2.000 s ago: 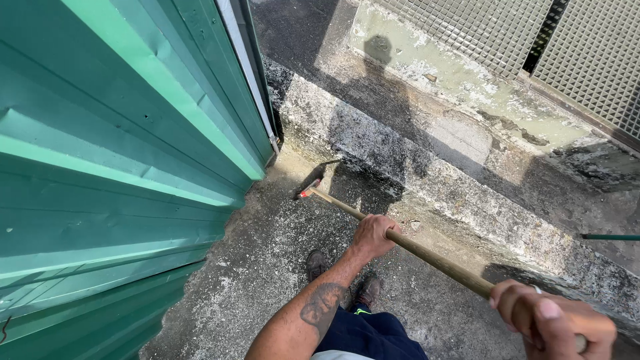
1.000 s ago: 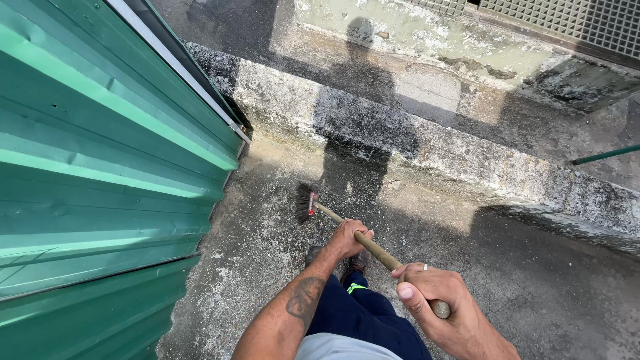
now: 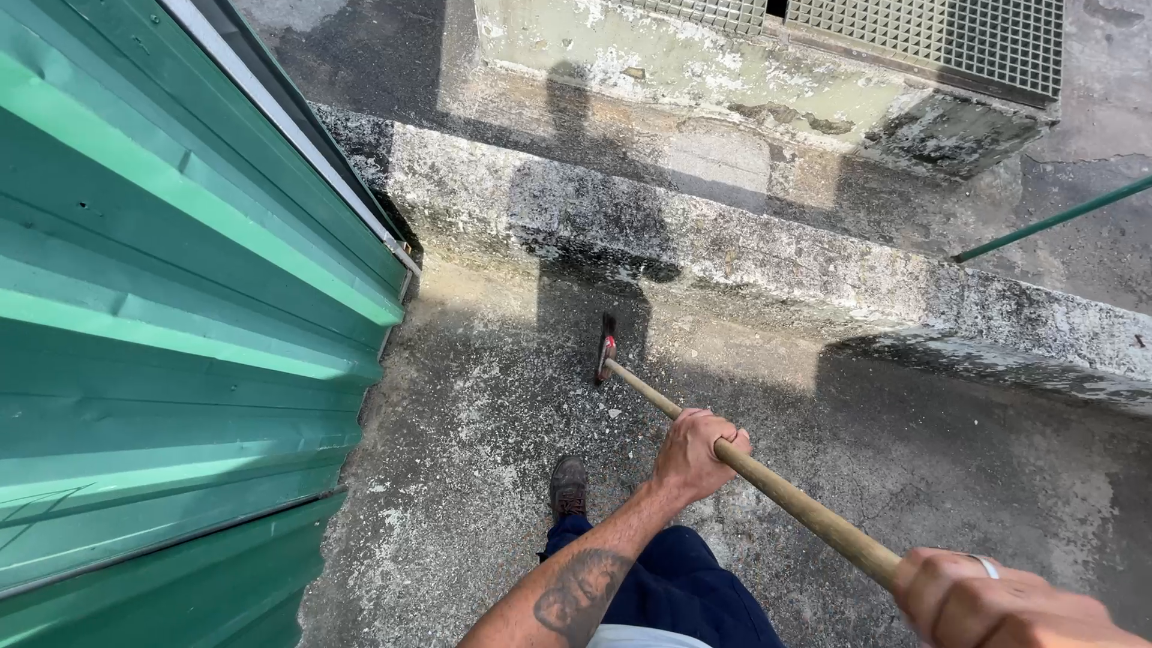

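Note:
A broom with a long wooden handle (image 3: 810,513) slants from the lower right to its small dark head with a red part (image 3: 607,349), which is near the concrete floor (image 3: 468,432); whether it touches is unclear. My left hand (image 3: 702,450), at the end of a tattooed forearm, is closed around the middle of the handle. Farther up the handle, at the lower right, my right hand (image 3: 999,594) with a ring is wrapped over it; the handle's end is hidden. Small pale bits lie on the floor around the head.
Green corrugated metal sheeting (image 3: 180,297) stands along the left. A low, weathered concrete curb (image 3: 765,243) crosses ahead. Beyond it are a peeling raised ledge (image 3: 702,67) with metal grating (image 3: 954,40), and a green pole (image 3: 1053,220). My boot (image 3: 569,486) is below the broom head.
The broom head, by the curb near the green sheeting two seconds ago, is now farther from the sheeting. My hands, close together one second ago, are now wider apart on the handle.

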